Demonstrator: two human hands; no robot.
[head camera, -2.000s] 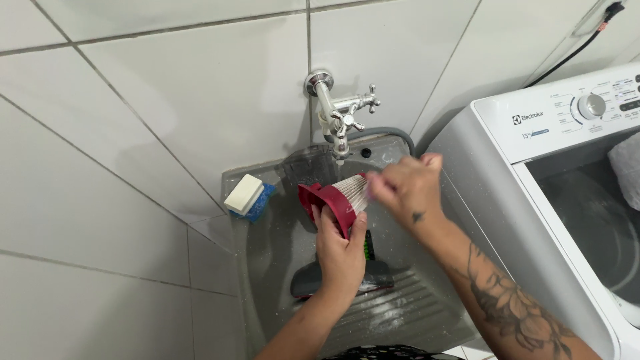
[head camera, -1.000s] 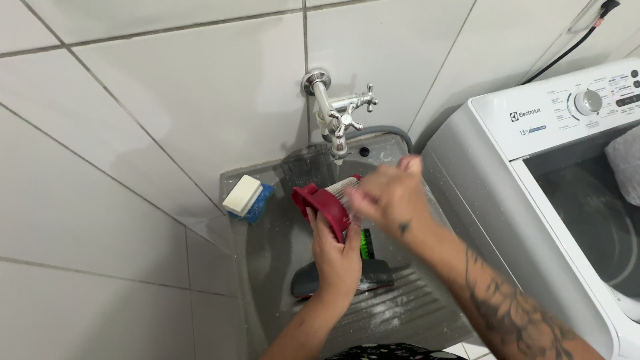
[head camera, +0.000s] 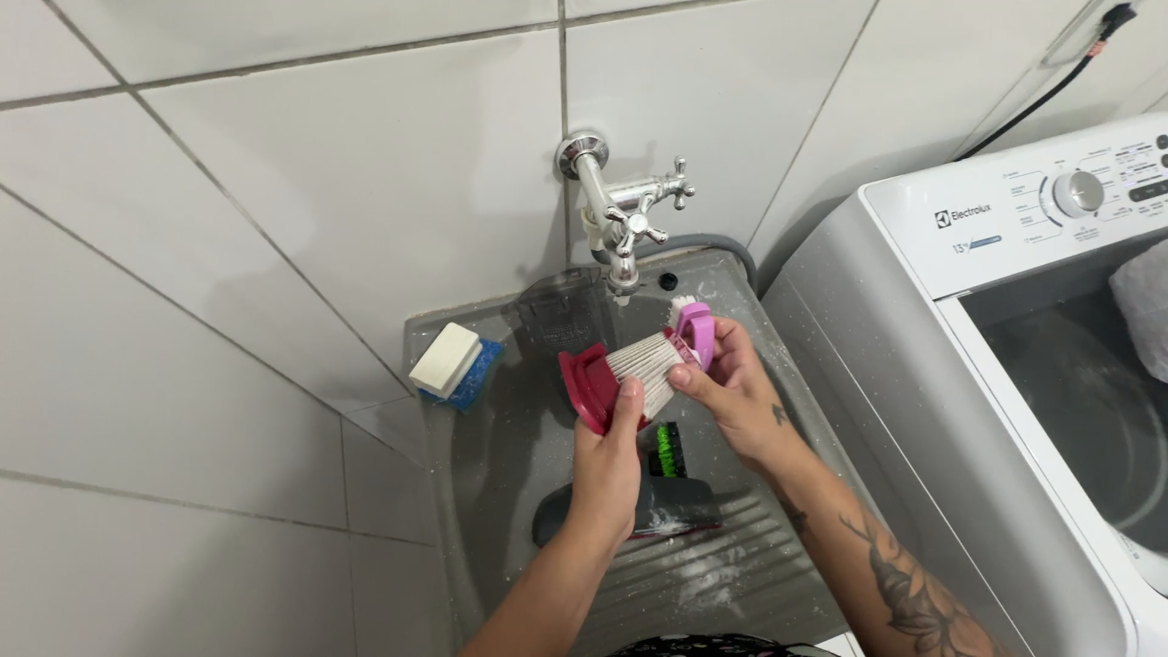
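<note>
My left hand (head camera: 607, 474) grips the red frame of a pleated vacuum filter (head camera: 646, 365), its thumb on the pale pleats. My right hand (head camera: 735, 392) holds a small pink brush (head camera: 695, 333) with white bristles, and its thumb presses on the filter's narrow end. Both are above a grey laundry sink (head camera: 511, 474). Below the filter, a dark vacuum floor head (head camera: 680, 506) lies in the sink, beside a brush piece with green bristles (head camera: 670, 449). Behind the filter stands a clear dark plastic container (head camera: 566, 310).
A chrome faucet (head camera: 630, 224) juts from the tiled wall over the sink. A white soap bar (head camera: 446, 359) rests on a blue sponge (head camera: 476, 376) at the left rim. To the right is a white washing machine (head camera: 922, 365); a grey hose (head camera: 712, 242) runs behind the sink.
My right hand has come down and round to the filter's narrow end, and the pink brush shows clearly. My left hand still holds the filter, whose pleats are more exposed than a second ago.
</note>
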